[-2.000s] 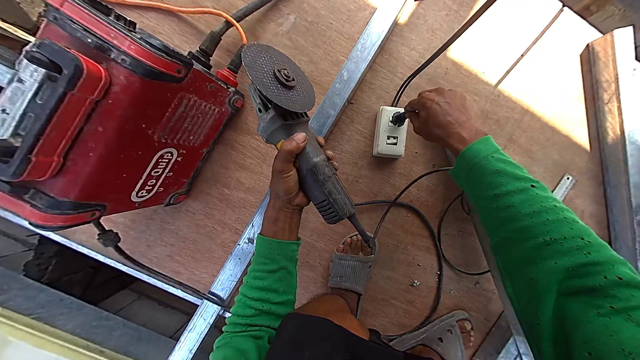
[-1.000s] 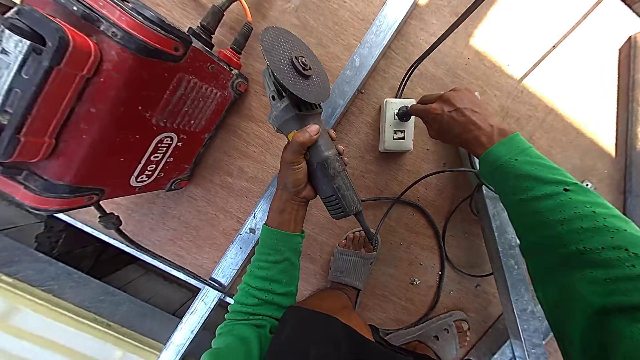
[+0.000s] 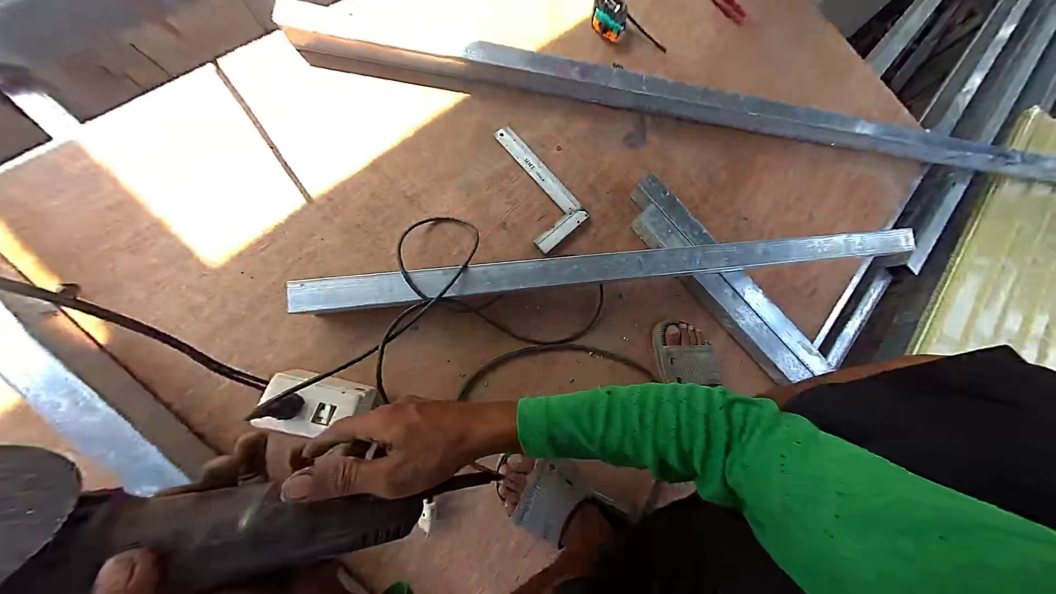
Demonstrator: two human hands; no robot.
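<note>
At the lower left my left hand (image 3: 128, 569) is wrapped around the dark body of an angle grinder (image 3: 247, 528), its cutting disc (image 3: 33, 503) at the left edge. My right hand (image 3: 404, 450) rests at the grinder's upper side, thumb and fingers on or close to the body; whether it grips is unclear. Just above the hands lies a white outlet box (image 3: 355, 396) with a black plug (image 3: 286, 407) in one socket. A thin black cord (image 3: 388, 334) loops from it over a square metal tube (image 3: 511, 276).
A try square (image 3: 540, 173) lies beyond the tube. A longer metal tube (image 3: 701, 103) crosses behind, with a tape measure (image 3: 610, 21) past it. Short metal pieces (image 3: 742, 305) lie under the near tube's right part. Sandalled feet (image 3: 689, 355) stand close by on the plywood.
My right hand has left the plug and come to the grinder, which my left hand still holds. The view has swung far to the right; the red machine is out of sight.
</note>
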